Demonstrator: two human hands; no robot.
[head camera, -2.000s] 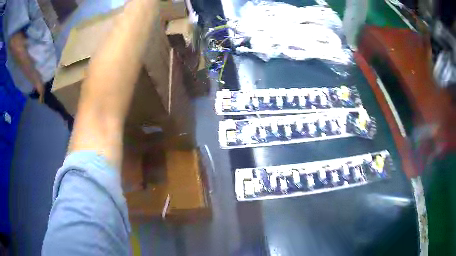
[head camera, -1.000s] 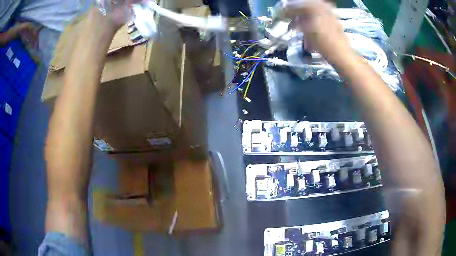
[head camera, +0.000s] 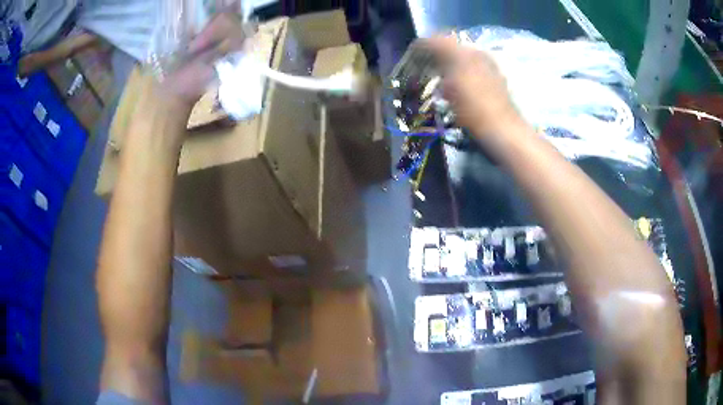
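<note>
My left hand (head camera: 194, 67), blurred, is at the upper left above a cardboard box. It holds a power cord by its chunky white plug (head camera: 240, 88); white cable runs right from the plug. My right hand (head camera: 476, 95) is over the bench by the stripped cord wires (head camera: 424, 142), which are blue, yellow and dark. Its fingertips are blurred, so its grip is unclear. More white power cords (head camera: 571, 91) lie bundled beside it. Filled power strip housings lie nearer, the back one (head camera: 476, 253) and the middle one (head camera: 491, 320) partly behind my right forearm.
An open cardboard box (head camera: 238, 190) stands left of the bench, with another open box (head camera: 341, 340) below it. Blue crates (head camera: 32, 182) are at far left. A person's forearm (head camera: 59, 51) shows at upper left. A red-orange stand (head camera: 694, 150) is at right.
Both hands came into view over the last two seconds, the left with the white plug. Since one second ago, my left hand has moved slightly right and down; the view has shifted, with the housings lower.
</note>
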